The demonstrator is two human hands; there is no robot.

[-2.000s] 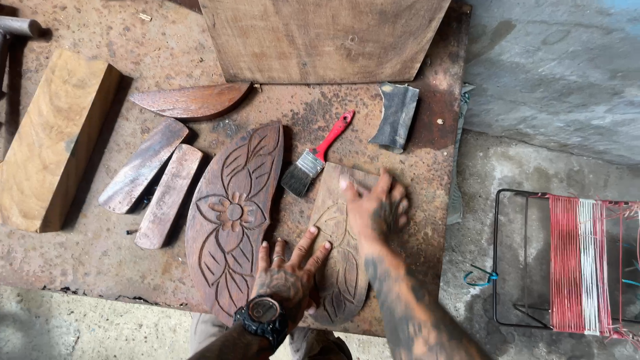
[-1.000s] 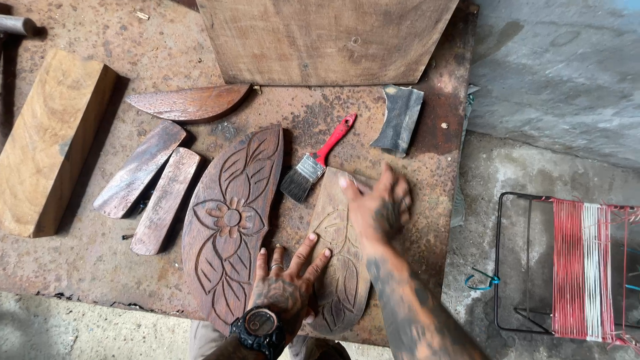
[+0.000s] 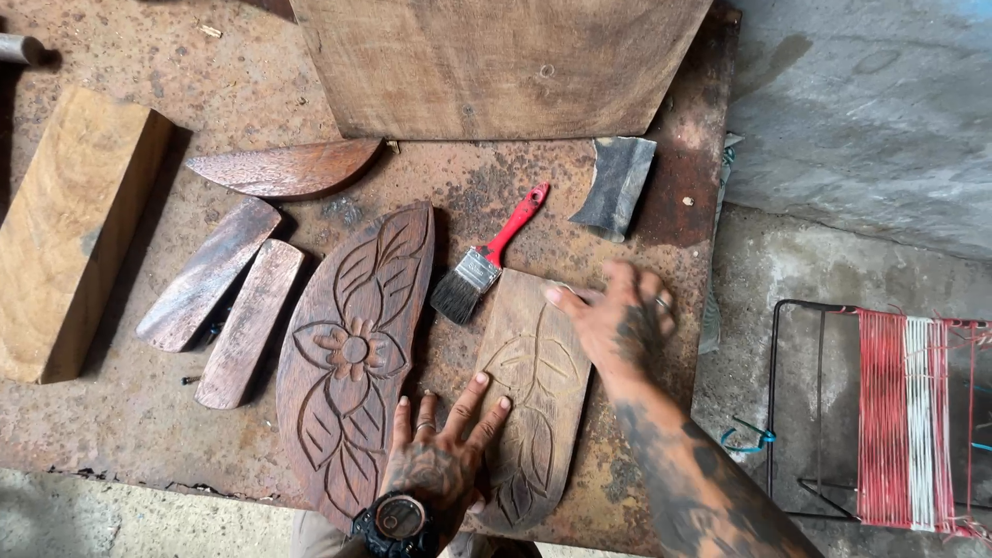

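Observation:
My left hand (image 3: 438,457), with a black watch at the wrist, lies spread with fingertips on the left edge of a pale carved wooden panel (image 3: 535,387) with leaf grooves. Its other fingers reach the edge of a darker carved panel (image 3: 353,364) bearing a flower and leaves. At the pale panel's upper right corner is my right hand (image 3: 624,318), slightly blurred, its fingers closed on a small thin piece that looks like folded sandpaper (image 3: 577,292). A paintbrush with a red handle (image 3: 515,225) lies just above the pale panel, bristles toward the dark one.
A curled piece of dark sandpaper (image 3: 616,186) lies below a large wooden board (image 3: 504,70). Left are a curved wood piece (image 3: 287,169), two narrow wood slats (image 3: 209,275), screws and a thick wood block (image 3: 70,232). A corded metal-frame chair (image 3: 903,418) stands right of the rusty table.
My right hand stays around the upper right part of the pale panel, its fingers slightly shifted. My left hand remains on the panel. The brush and the wood pieces lie as before.

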